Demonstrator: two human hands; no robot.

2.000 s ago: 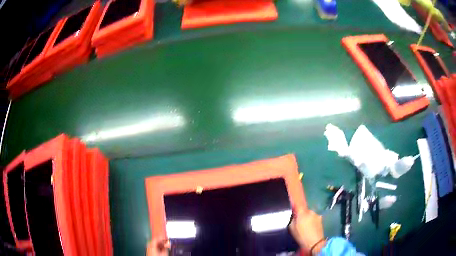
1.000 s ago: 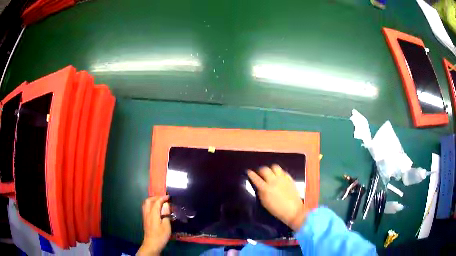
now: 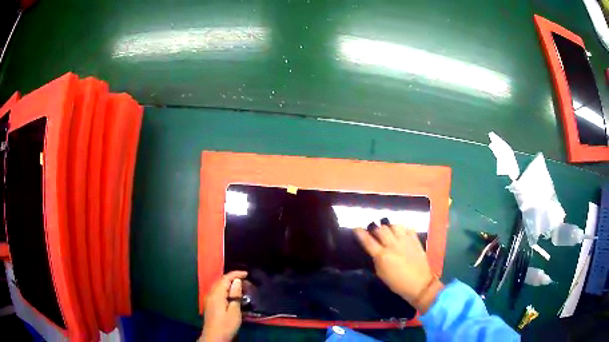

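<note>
A glossy black display panel (image 3: 314, 267) lies in an orange-red foam tray (image 3: 327, 168). A small yellow tab (image 3: 292, 190) sits on its top edge. My left hand (image 3: 224, 307) is at the panel's lower left corner, fingers bent, with a small dark, shiny bit at the fingertips; whether it grips this is unclear. My right hand (image 3: 400, 264) reaches over the right half of the glass, fingers apart, with dark patches at two fingertips. I cannot tell whether these are coverings or reflections. Bright lamp reflections lie across the glass.
Upright orange-red trays (image 3: 87, 200) stand at the left, one showing a black panel (image 3: 28, 220). Another tray (image 3: 561, 87) lies far right. A crumpled white heap (image 3: 539, 200), thin dark tools (image 3: 514, 260), a small white bottle (image 3: 566, 234) and a white strip (image 3: 579, 267) lie at the right.
The view has tilted down and closer to the panel. My right hand has moved from the tray's right side onto the glass. My left hand has come up at the lower left corner.
</note>
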